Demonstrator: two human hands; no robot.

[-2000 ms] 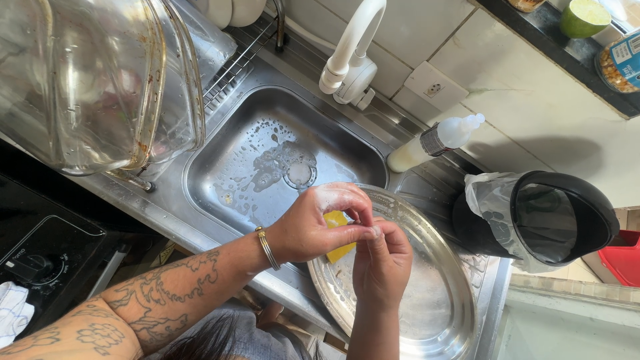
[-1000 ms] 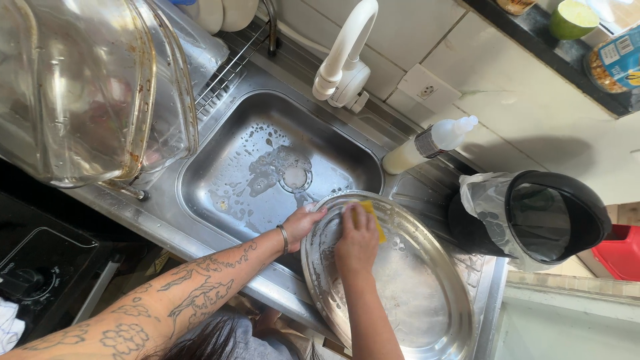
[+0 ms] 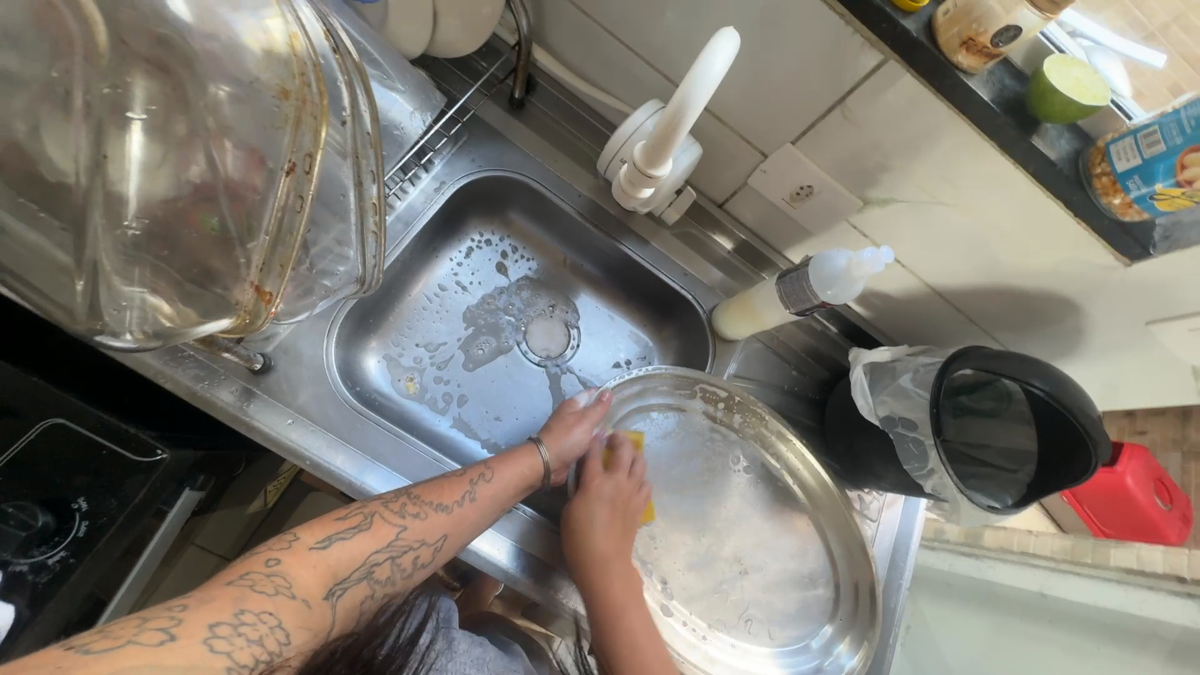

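A large oval metal tray (image 3: 741,544) lies tilted over the right edge of the stainless steel sink (image 3: 450,319). My left hand (image 3: 574,433), with a bracelet at the wrist, grips the tray's rim at its upper left. Pressed to the tray's left inner side, my right hand (image 3: 609,487) holds a yellow sponge (image 3: 647,478), mostly covered by the fingers. Wet, soapy patches show on the tray. Water and suds lie round the drain in the sink bowl, and a white faucet (image 3: 670,122) stands behind it.
Glass dishes (image 3: 187,169) are stacked on a wire rack (image 3: 450,127) at left. A soap bottle (image 3: 797,291) stands behind the tray, a black lined bin (image 3: 881,441) to its right. A black stove (image 3: 75,516) is at lower left. A shelf with jars and a cut lime (image 3: 1069,89) is upper right.
Two seconds ago my hands were together above the tray's left side. Since then my left hand has taken the rim, and my right hand has brought the sponge onto the tray, now lower than one second ago.
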